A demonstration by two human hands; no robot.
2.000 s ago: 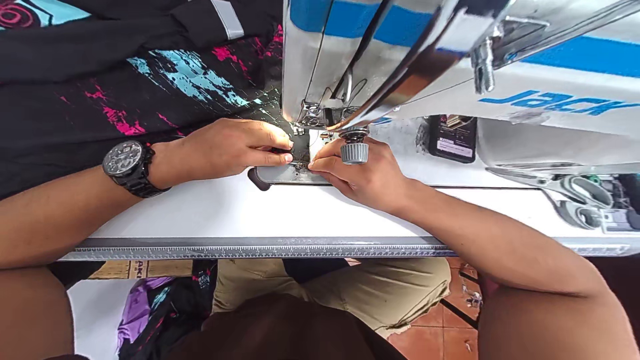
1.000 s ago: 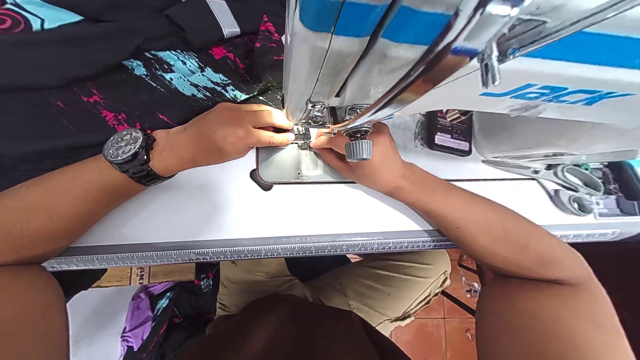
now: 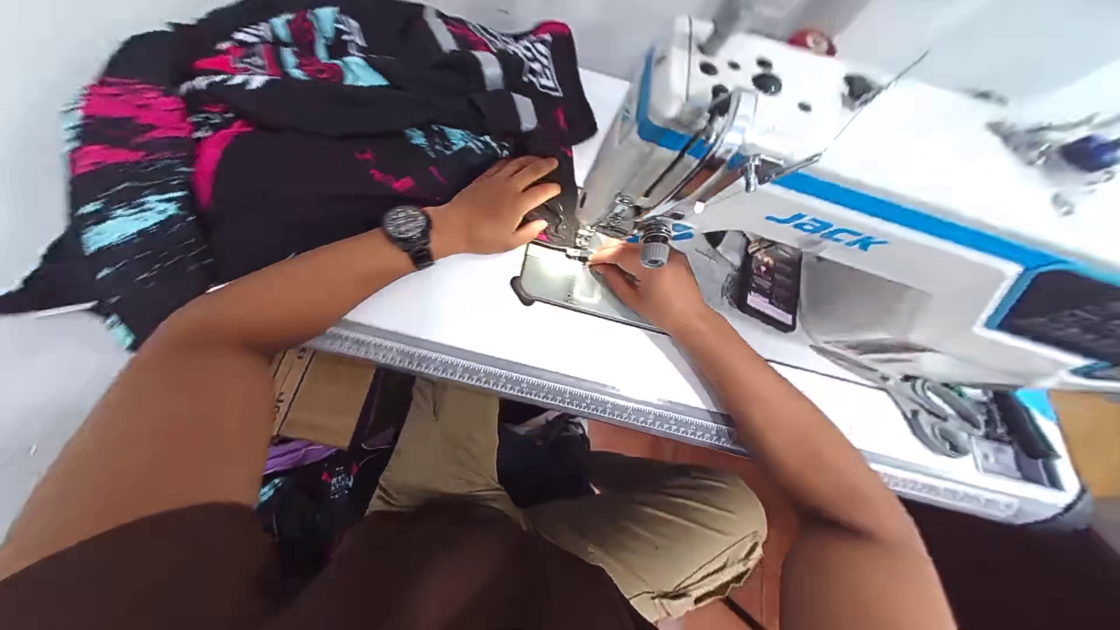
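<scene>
A black garment (image 3: 297, 184) with pink and turquoise print lies left of a white and blue Jack sewing machine (image 3: 822, 223). Its edge reaches the presser foot (image 3: 581, 245) over the metal needle plate (image 3: 560, 278). My left hand (image 3: 503, 206) rests flat on the garment, fingers spread, a watch on the wrist. My right hand (image 3: 652, 280) is beside the presser foot, behind the tension knob, with thumb and index finger pinched close to the cloth edge. Whether it grips cloth is hidden.
A smartphone (image 3: 770, 282) stands against the machine's base. Scissors (image 3: 932, 411) lie at the right beside a small tray (image 3: 1006, 437). A measuring tape strip (image 3: 525, 385) runs along the table's front edge. More dark and purple fabric (image 3: 306, 499) is below the table, next to cardboard (image 3: 324, 398).
My left hand has moved left from the presser foot and spread out on the garment. My right hand stays by the foot. The view has shifted, showing more of the machine and garment.
</scene>
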